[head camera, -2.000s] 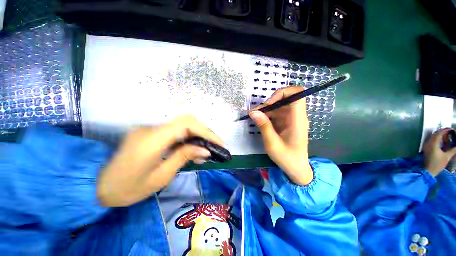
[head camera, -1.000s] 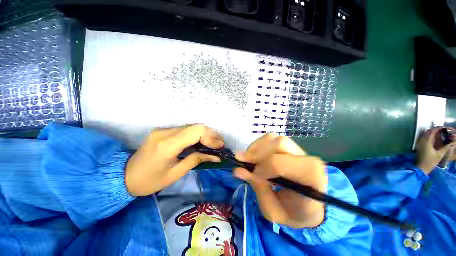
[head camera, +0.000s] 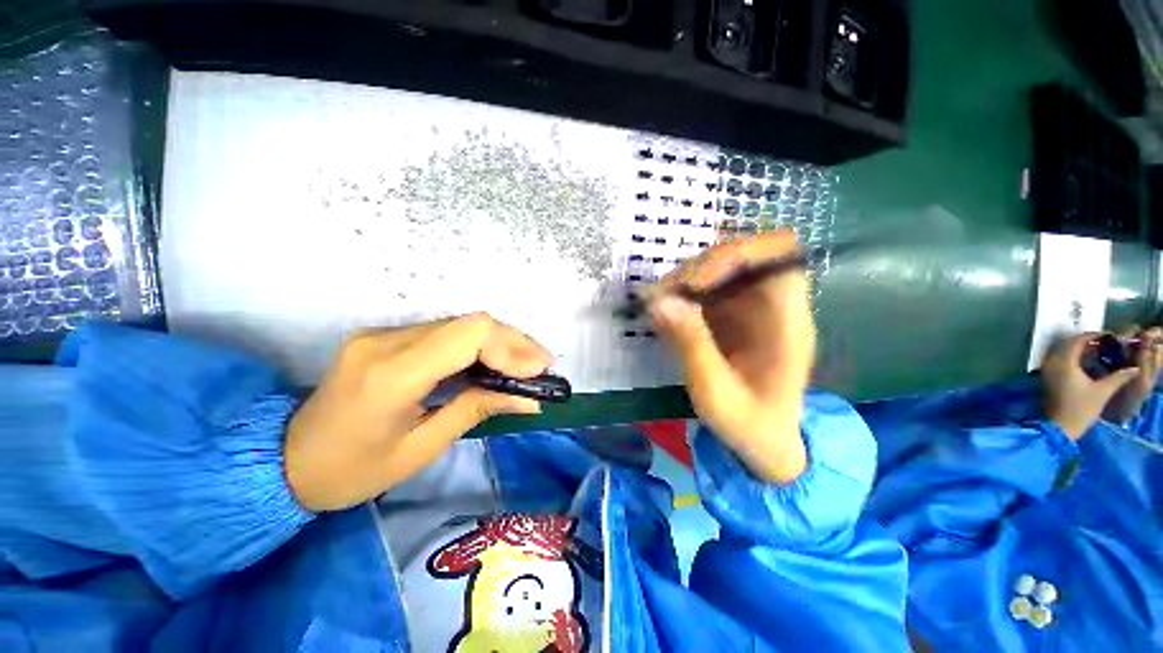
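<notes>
My left hand (head camera: 395, 402) holds a small glossy black housing (head camera: 529, 384) between thumb and fingers, just off the front edge of the white sheet (head camera: 255, 242). My right hand (head camera: 740, 344) holds dark tweezers (head camera: 753, 272), blurred, with the tip near the lower left of the small black parts. These black parts (head camera: 657, 198) lie in neat rows in the clear blister tray (head camera: 816, 191). Tiny grey metal parts (head camera: 497, 191) are scattered mid-sheet. Whether the tweezers grip a part cannot be told.
A black foam tray (head camera: 446, 58) with housings (head camera: 847, 54) in compartments runs along the far side. Clear dimpled trays (head camera: 64, 204) lie at the left on the green bench (head camera: 944, 293). At the right, another person's hands (head camera: 1078, 383) hold a small dark piece.
My right hand has moved away from the housing, back up over the sheet's right end with the tweezers. My left hand still holds the housing. The whole view has shifted slightly.
</notes>
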